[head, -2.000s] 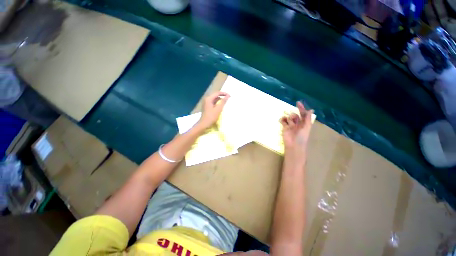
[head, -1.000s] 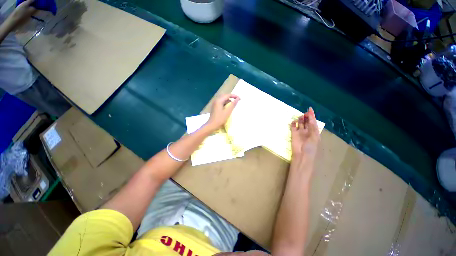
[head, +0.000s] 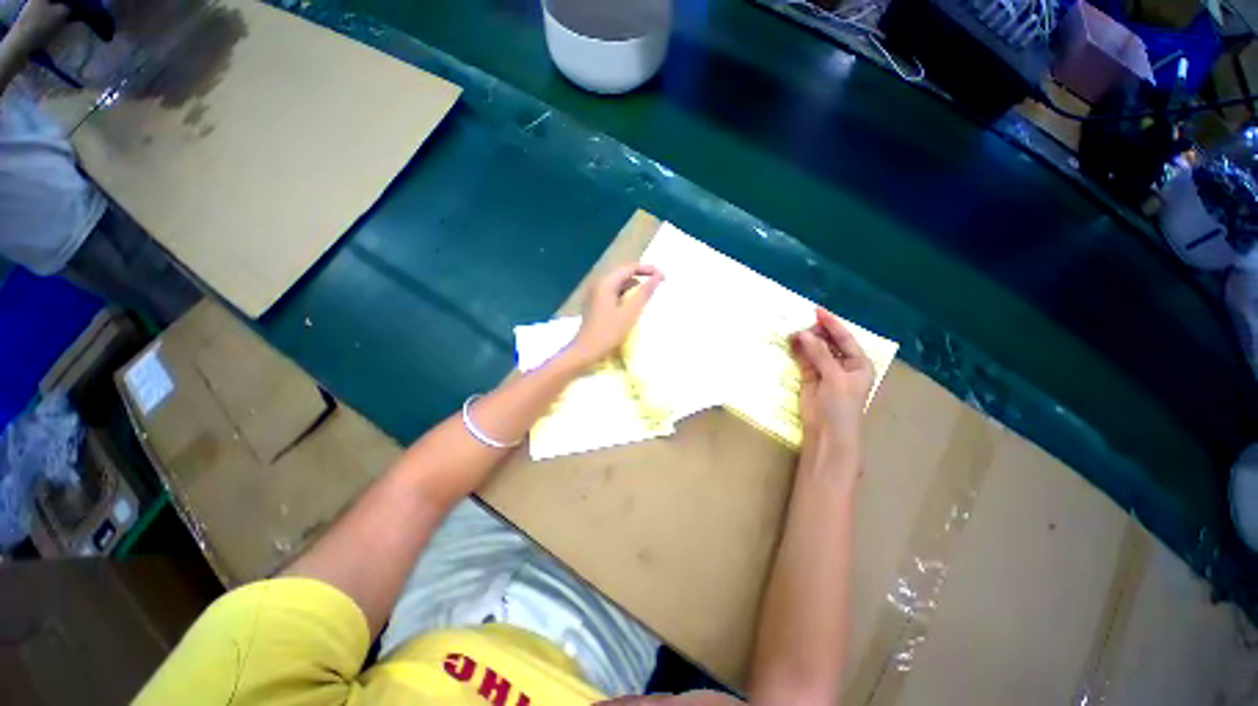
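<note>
Label sheets [head: 717,324], white and yellow and partly washed out by glare, lie on the cardboard mat [head: 649,517] in front of me. Another part of the sheets [head: 593,421] lies at their lower left. My left hand [head: 611,306] is at the left part of the sheets, thumb and fingertips together at a sheet's edge. My right hand [head: 833,361] is over the right part, its fingers bent and fingertips close together. Whether a small label is between the right fingertips cannot be told.
A white round housing [head: 607,55] stands on the dark green surface [head: 773,152] beyond. Another cardboard sheet [head: 262,152] lies at upper left, beside a neighbouring worker's sleeve and hand [head: 31,35]. A carton [head: 242,428] is at lower left. Cables and a pink box [head: 1100,53] are at upper right.
My right hand has shifted slightly left over the sheets and its fingers have bent. The white housing has moved right along the green surface. My left hand has stayed at the sheets.
</note>
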